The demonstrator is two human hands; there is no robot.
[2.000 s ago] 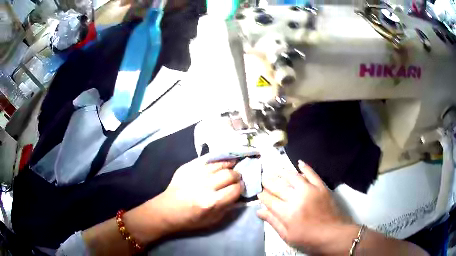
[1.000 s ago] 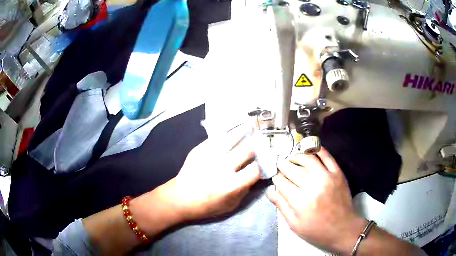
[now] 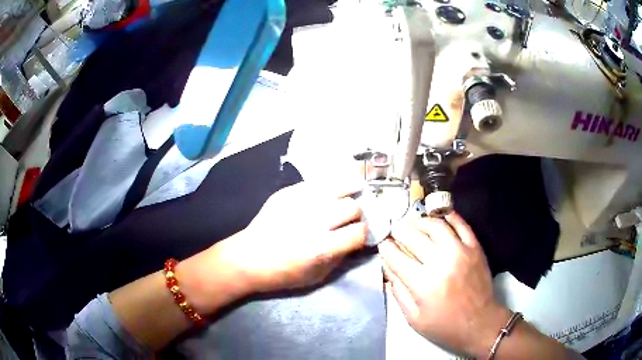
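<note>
The garment being sewn (image 3: 211, 211) is dark navy cloth with pale grey-blue areas, spread left of the needle. Its pale part (image 3: 303, 316) lies below my hands. My left hand (image 3: 303, 239) presses the cloth just left of the presser foot (image 3: 384, 186), fingers bent. My right hand (image 3: 443, 281) lies on the pale cloth edge right of it, below the tension dial (image 3: 440, 202). The fingertips of both hands are close together at the foot. Glare hides the stitch point and any pinch. The cream sewing machine (image 3: 535, 105) stands behind my right hand.
A blue paddle-shaped arm (image 3: 232, 77) hangs over the cloth. Black cut pieces (image 3: 507, 211) lie under the machine arm. A printed ruler (image 3: 591, 325) runs along the table at right. A small red item (image 3: 29, 184) lies at the far left.
Both hands have moved in closer to the presser foot, and the small pale flap between them is now mostly covered. The view has shifted, so the machine appears further right.
</note>
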